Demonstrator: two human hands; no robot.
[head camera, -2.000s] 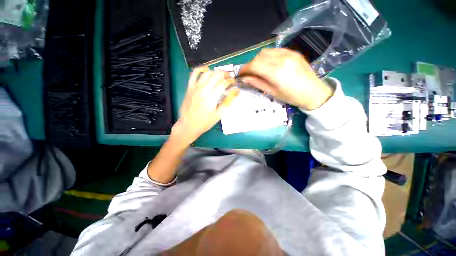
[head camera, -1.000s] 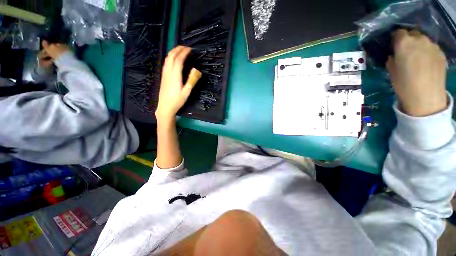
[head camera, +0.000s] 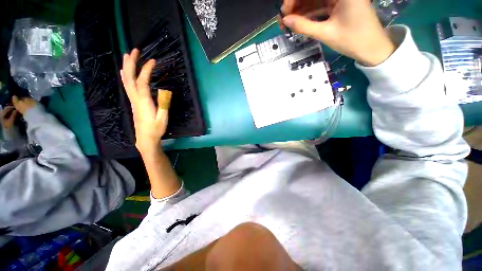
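The silver-white fixture (head camera: 285, 92) lies flat on the green bench, with dark holes and small blocks along its top edge. My left hand (head camera: 145, 103) is over the long black tray (head camera: 196, 114) of thin dark cables or rods, its fingers apart and a yellow-tan cot on the thumb. I see nothing held in it. My right hand (head camera: 338, 26) is above the fixture's upper right corner, fingers bent and near each other. Something small and dark shows at its fingertips, too blurred to tell what, or whether it is gripped.
A black tray (head camera: 240, 32) with heaped tiny silver pieces is beyond the fixture. A second long tray (head camera: 100, 79) and a clear bag (head camera: 45, 58) are at left. Another worker's sleeve (head camera: 53, 153) is far left. A second fixture (head camera: 462, 61) is at right. Thin tubing curves beside the fixture.
My right hand has left the clear bag at upper right and come to the fixture's top edge. My left hand remains over the long tray. The camera view has shifted and turned.
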